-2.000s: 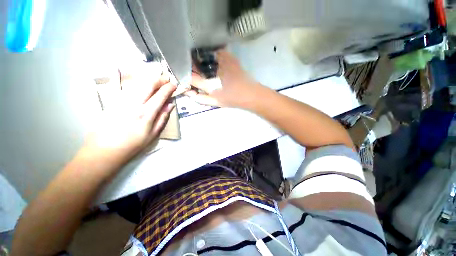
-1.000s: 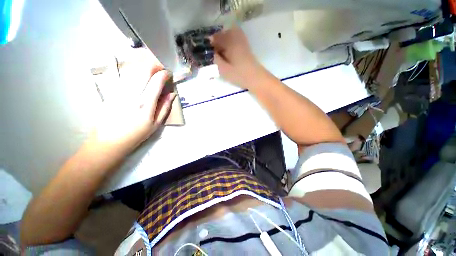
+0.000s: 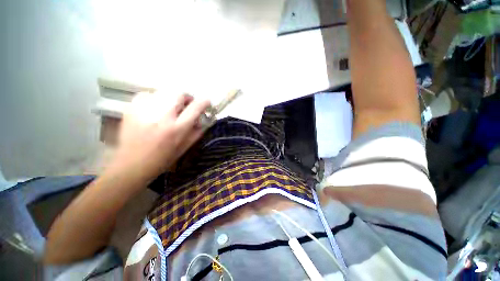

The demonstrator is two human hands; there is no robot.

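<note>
My left hand (image 3: 156,129) is over the front edge of the white table, blurred. A small narrow tan cloth piece (image 3: 228,102) sticks out from between its thumb and fingers, pointing up and right. Grey-brown strips or folded cloth pieces (image 3: 111,128) lie on the table left of and behind my left hand. My right forearm reaches up past the top edge, so my right hand is out of the picture. Strong glare hides detail on the table.
The white table's front edge (image 3: 296,93) runs in front of my checked apron (image 3: 219,192). A white earphone cord hangs over my striped top. A dark gap and a pale panel (image 3: 333,123) are below the table. Cluttered goods stand at the far right.
My left hand has moved toward the table's front edge with the tan piece. My right hand has left the needle area and gone out past the top. The machine head has left view.
</note>
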